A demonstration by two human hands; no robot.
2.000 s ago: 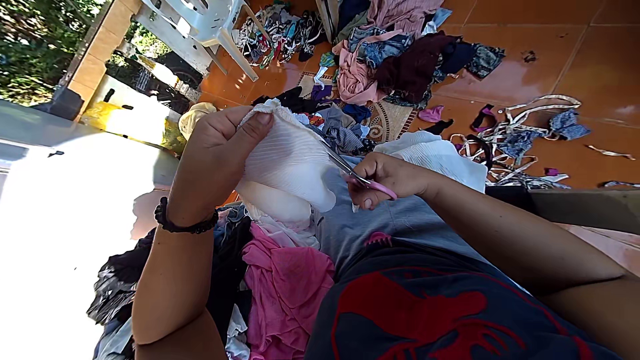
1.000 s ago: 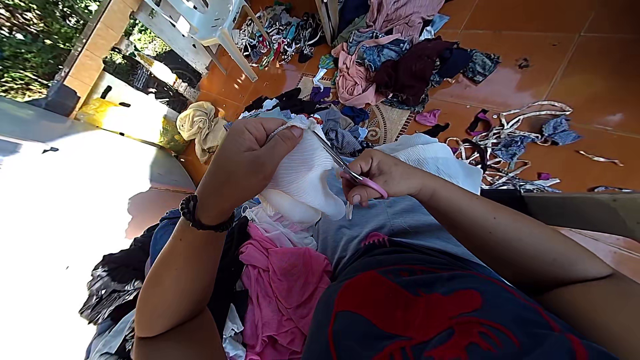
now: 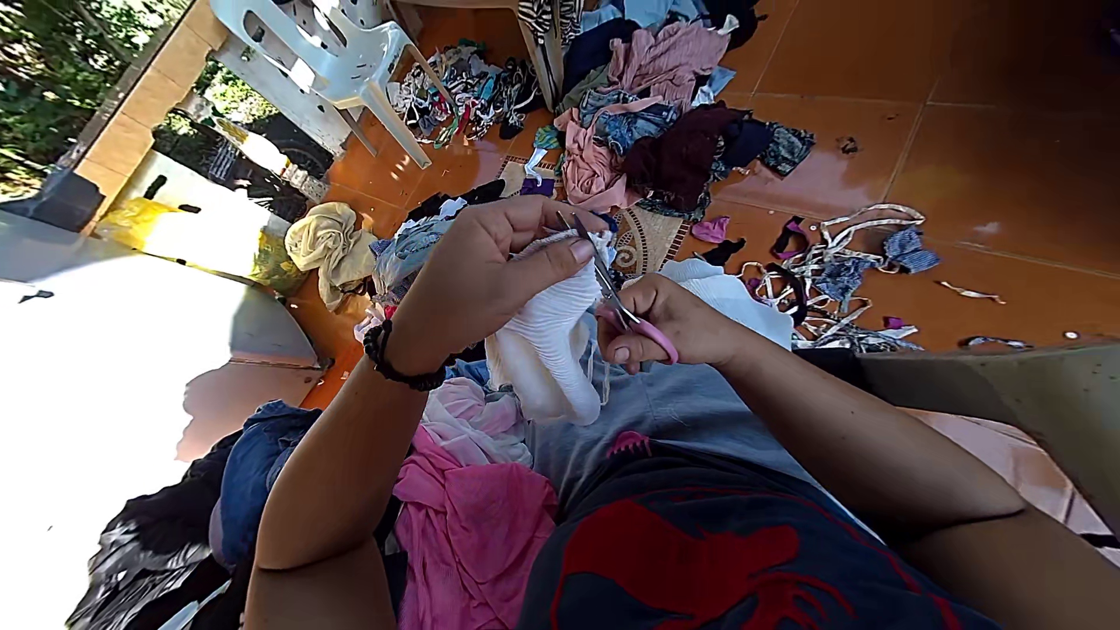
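My left hand (image 3: pixel 499 271) pinches the upper edge of a ribbed white cloth (image 3: pixel 556 341), which hangs down over my lap. In my right hand (image 3: pixel 669 324) is a pair of scissors (image 3: pixel 612 293) with pink handles, their blades pointing up and left along the cloth's right edge beside my left fingertips. The blades look parted a little at the tips. Another white ribbed cloth (image 3: pixel 744 302) lies behind my right wrist. A thin strip of fabric dangles between the held cloth and my right hand.
Pink cloth (image 3: pixel 472 525) and dark clothes (image 3: pixel 166 542) lie at my left side. Heaped garments (image 3: pixel 674 149) and tangled fabric strips (image 3: pixel 853 280) are on the tiled floor. A white plastic chair (image 3: pixel 350 70) stands at the upper left, near more scraps (image 3: pixel 464 96). A beige cloth bundle (image 3: pixel 328 249) sits left of my hand.
The hanging part of the white cloth has folded narrower. The scissors, still in my right hand, now point more steeply upward, with their tips near my left fingers.
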